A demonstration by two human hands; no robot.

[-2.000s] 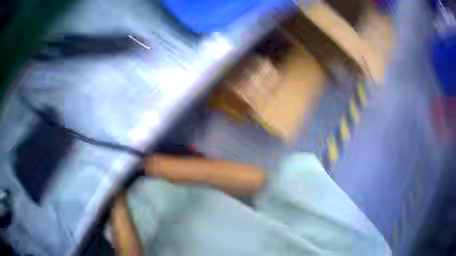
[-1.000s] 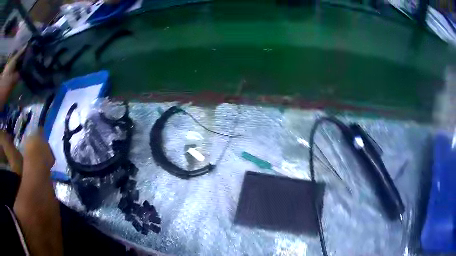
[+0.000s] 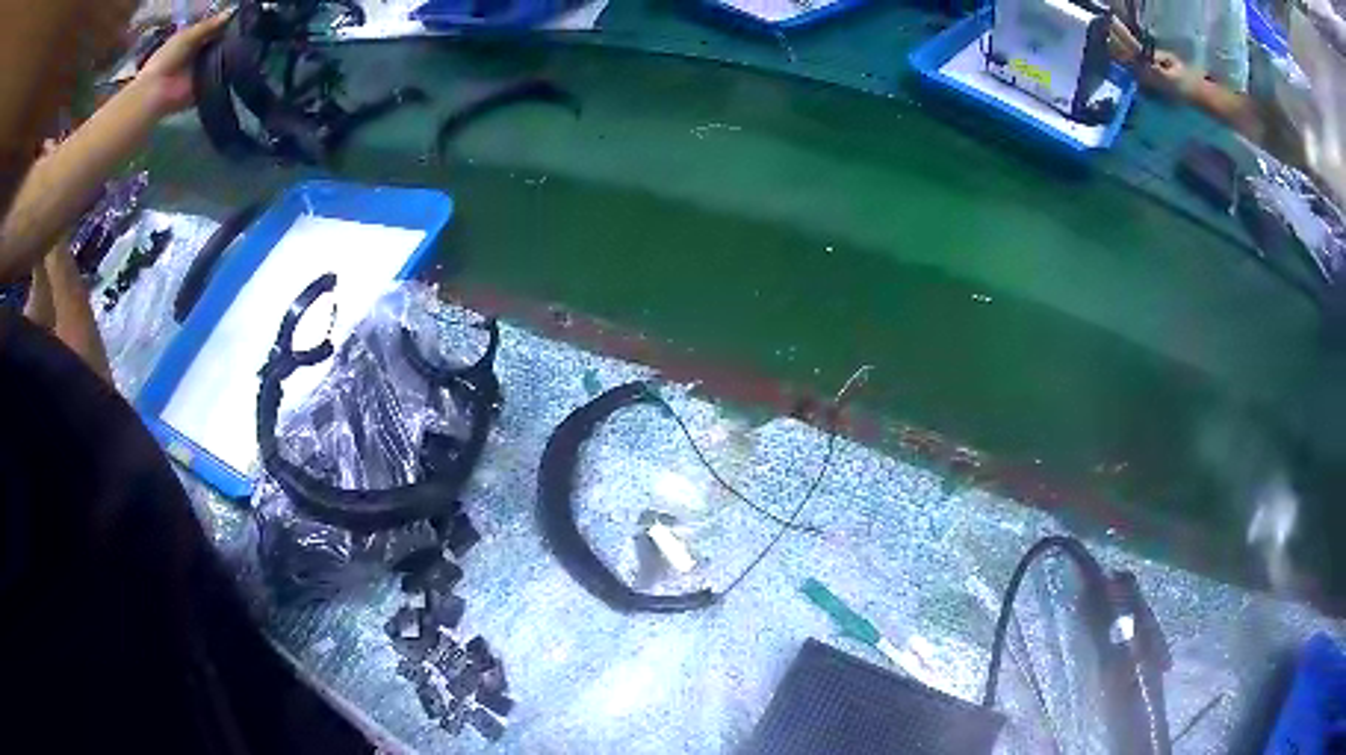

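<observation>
Neither of my hands is in view. A black C-shaped headband [image 3: 561, 494] lies on the silvery bench, with a thin cable [image 3: 723, 479] trailing right. A small white piece [image 3: 667, 547] lies inside its curve. A second headband [image 3: 354, 509] rests on a clear plastic bag [image 3: 362, 398] with dark parts. Small black squares [image 3: 450, 664] lie loose below it. A slim green tool [image 3: 839, 609] lies above the dark gridded plate [image 3: 864, 711], cut off by the bottom edge. The black electric screwdriver [image 3: 1134, 656] and its looped cord [image 3: 1019, 575] are at lower right, blurred.
A blue tray with white liner [image 3: 303, 266] stands left. Another person's arm [image 3: 96, 162] reaches to black headbands [image 3: 273, 89] on the green belt [image 3: 827, 266]. A dark-clothed body [image 3: 133, 590] covers the lower left. Across the belt, a blue tray [image 3: 945, 67] holds a boxed unit [image 3: 1045, 56]. A blue bin [image 3: 1311, 708] is lower right.
The view has swung left and up, so the bench things sit lower and further right. More of the left tray and the far side of the belt show. The bench things look unmoved.
</observation>
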